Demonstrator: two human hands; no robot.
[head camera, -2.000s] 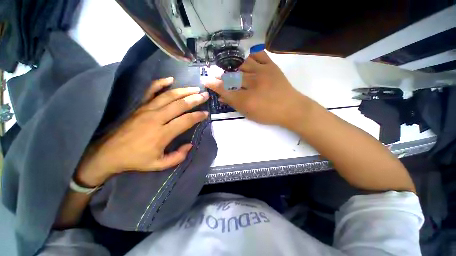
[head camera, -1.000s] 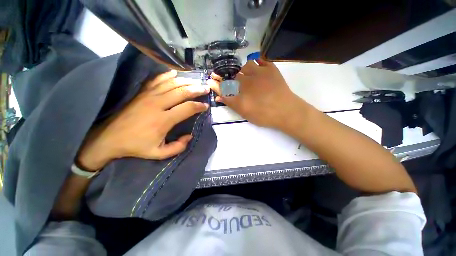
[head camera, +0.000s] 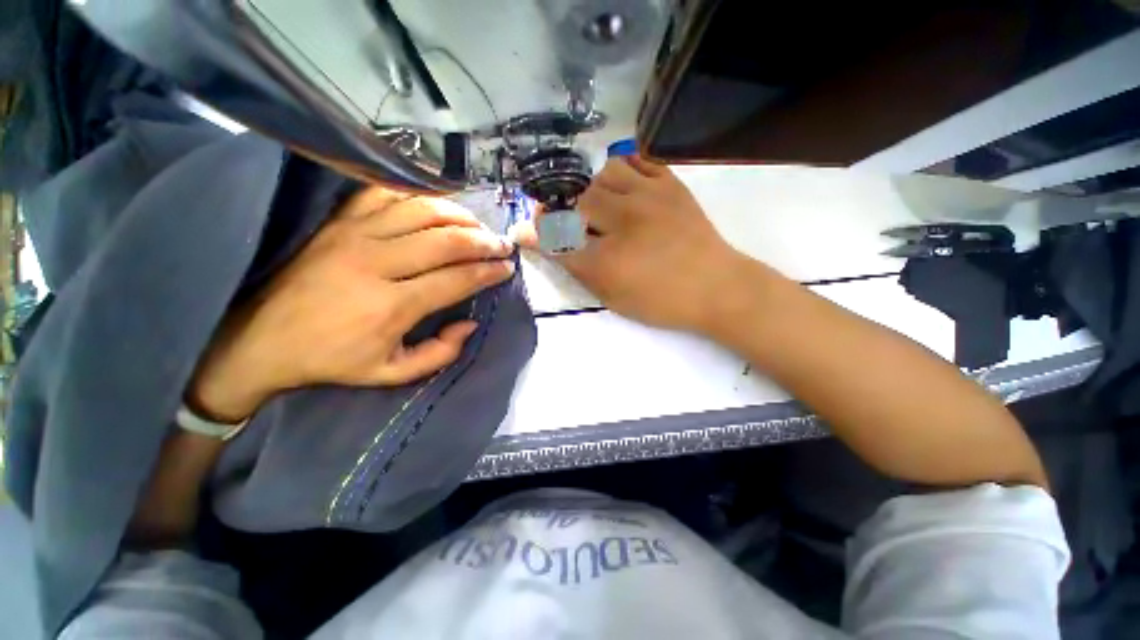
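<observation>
The dark grey garment (head camera: 375, 469), with yellow and dark stitch lines, lies on the machine bed and over my left forearm. My left hand (head camera: 363, 294) lies flat on it, fingers pointing to the needle area (head camera: 506, 206), thumb apart, gripping nothing visible. My right hand (head camera: 644, 244) is curled just right of the needle, fingertips at the garment's edge. Whether they pinch the cloth or a small piece is hidden. A pale square (head camera: 561, 231) and a blue band (head camera: 623, 149) show on its fingers. A round dark coiled part (head camera: 554, 175) sits above the fingertips.
The sewing machine head (head camera: 500, 56) overhangs my hands, with its dark glossy arm (head camera: 800, 88) at upper right. A black holder (head camera: 950, 238) and black labels (head camera: 969, 300) are at right. A measuring tape (head camera: 650, 443) runs along the table's front edge. Dark garments (head camera: 75, 75) lie at upper left.
The seam has moved up towards the needle, with both hands close beside it. A small black piece below my right fingertips no longer shows. The machine head sits slightly further left in view.
</observation>
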